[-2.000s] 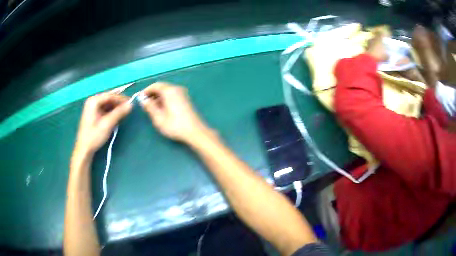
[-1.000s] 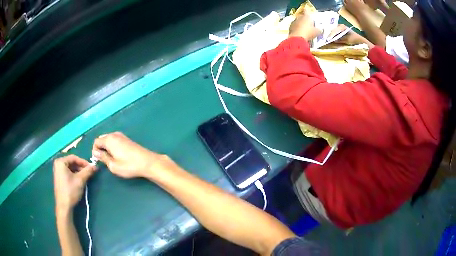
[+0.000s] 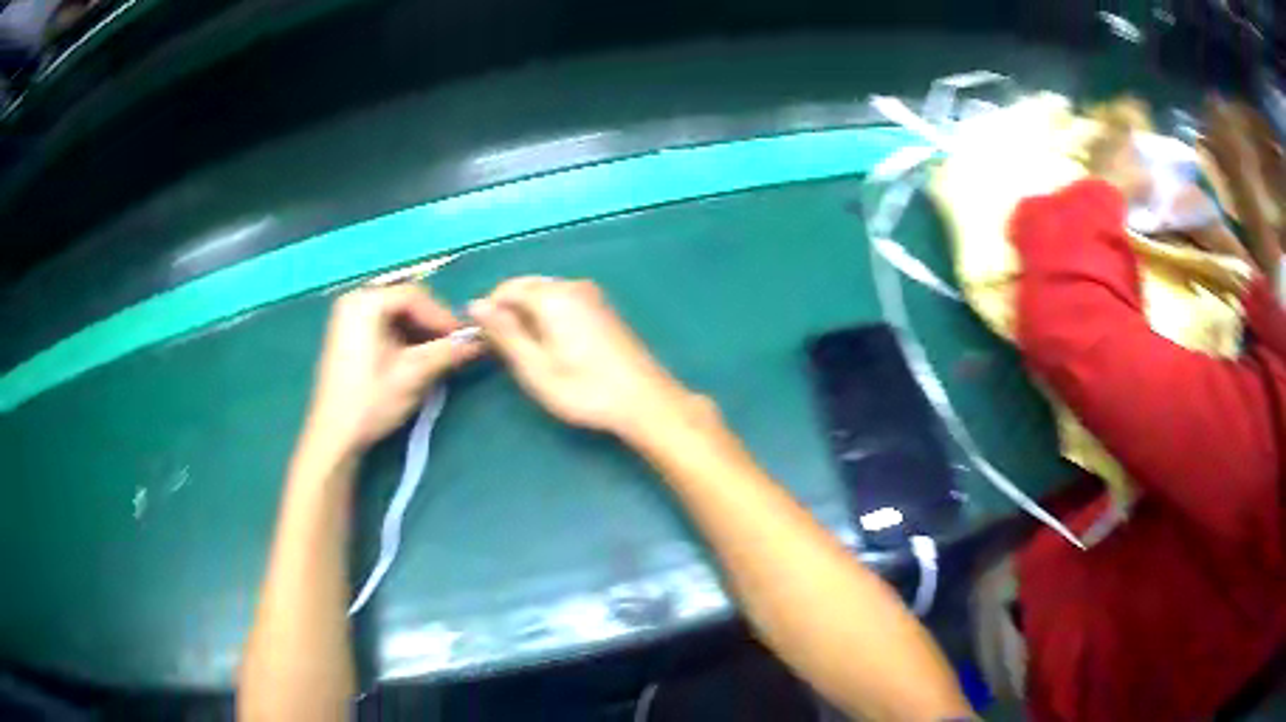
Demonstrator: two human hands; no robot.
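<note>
A thin white cord (image 3: 406, 497) hangs from my fingers and runs down beside my left forearm towards the bench's front edge. My left hand (image 3: 381, 360) pinches the cord near its upper end. My right hand (image 3: 571, 349) meets it from the right, its fingertips closed on the small white piece between the two hands. The fingers hide most of this piece, and the picture is blurred. Both hands are just above the dark-green bench.
A black phone (image 3: 886, 430) lies right of my hands, with a white charging cable (image 3: 924, 571) at its lower end. White tape (image 3: 917, 360) loops beside yellow material (image 3: 994, 176). A person in a red sleeve (image 3: 1128, 325) works there. A light-green stripe (image 3: 592, 188) crosses the bench (image 3: 705, 282).
The view has swung left, so hands, phone and neighbour appear further right. My hands stay together at the cord's end. The picture is blurrier than a second ago.
</note>
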